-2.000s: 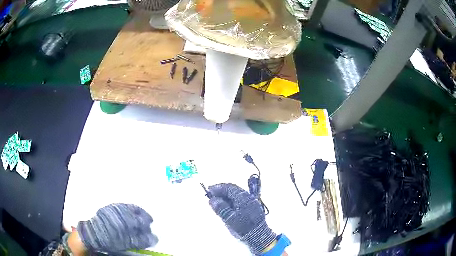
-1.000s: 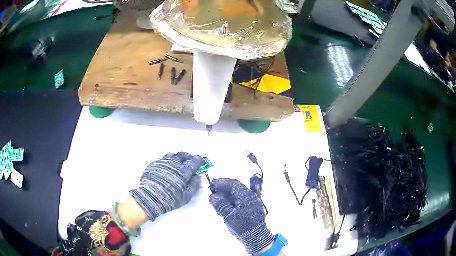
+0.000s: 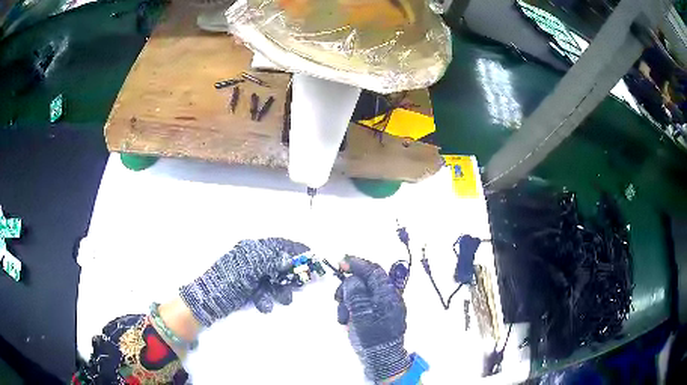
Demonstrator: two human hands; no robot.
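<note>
A small circuit board (image 3: 304, 269) is in my gloved left hand (image 3: 252, 274), its side with blue, white and dark parts showing. My gloved right hand (image 3: 373, 304) holds the end of a thin black cable lead (image 3: 331, 266) between thumb and finger. The lead's tip points at the board's right edge; I cannot tell if they touch. A folded part of a black cable with a plug (image 3: 403, 234) lies just right of my right hand. Both hands are over the white work sheet (image 3: 188, 203), below the white machine head (image 3: 322, 128) and its thin tip.
A second black cable bundle (image 3: 465, 259) and a brownish strip (image 3: 487, 304) lie at the sheet's right edge. Beyond is a black cable pile (image 3: 561, 274). Several dark rods (image 3: 262, 107) lie on the wooden board (image 3: 181, 113). More circuit boards (image 3: 10, 248) lie at far left.
My left hand has come in from the lower left, picked up the board from the sheet and turned it over. My right hand has moved slightly right, still holding the lead.
</note>
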